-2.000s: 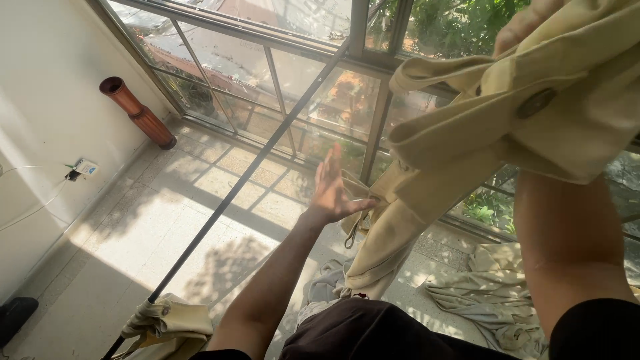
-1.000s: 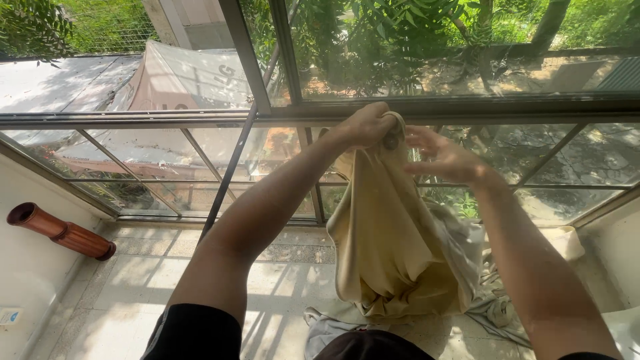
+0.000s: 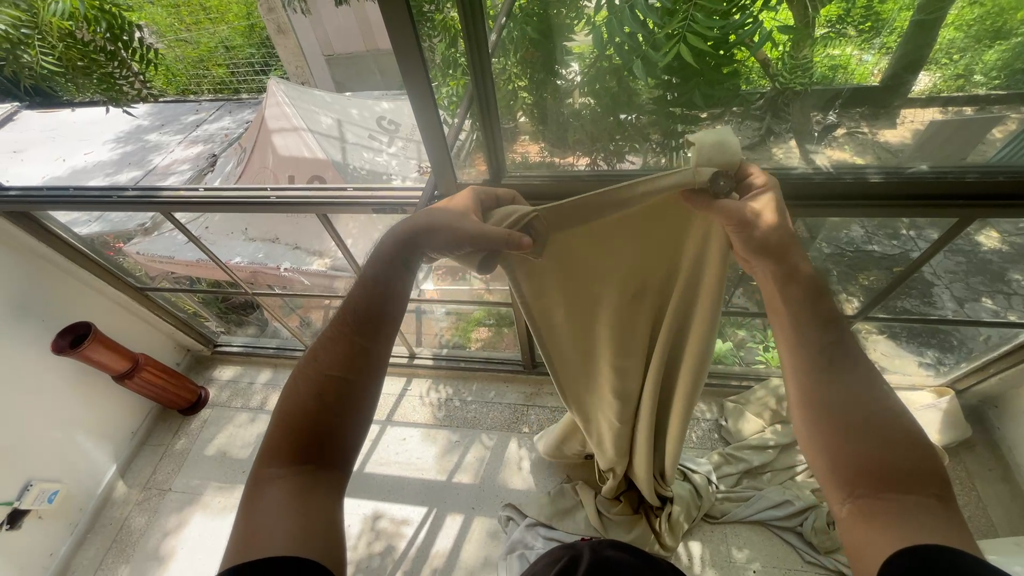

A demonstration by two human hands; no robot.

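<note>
A beige fabric panel, perhaps a curtain, (image 3: 616, 320) hangs between my two hands, its top edge stretched taut in front of the window. My left hand (image 3: 472, 228) grips the rolled corner at the left. At the raised right end, my right hand (image 3: 748, 212) pinches the hem beside a dark round grommet (image 3: 722, 185). The panel's lower part gathers in folds and reaches a heap of beige cloth (image 3: 768, 472) on the floor.
A tall reddish-brown vase (image 3: 132, 368) stands by the left wall. A metal-framed window (image 3: 336, 198) spans the front. Low on the left wall is a small white box (image 3: 40, 494) with a cable. Sunlight and shadows fall on the tiled floor (image 3: 432, 464).
My hands have moved apart, spreading the cloth's top edge between them. My right hand, with its fingers spread beside the cloth one second ago, now holds the hem.
</note>
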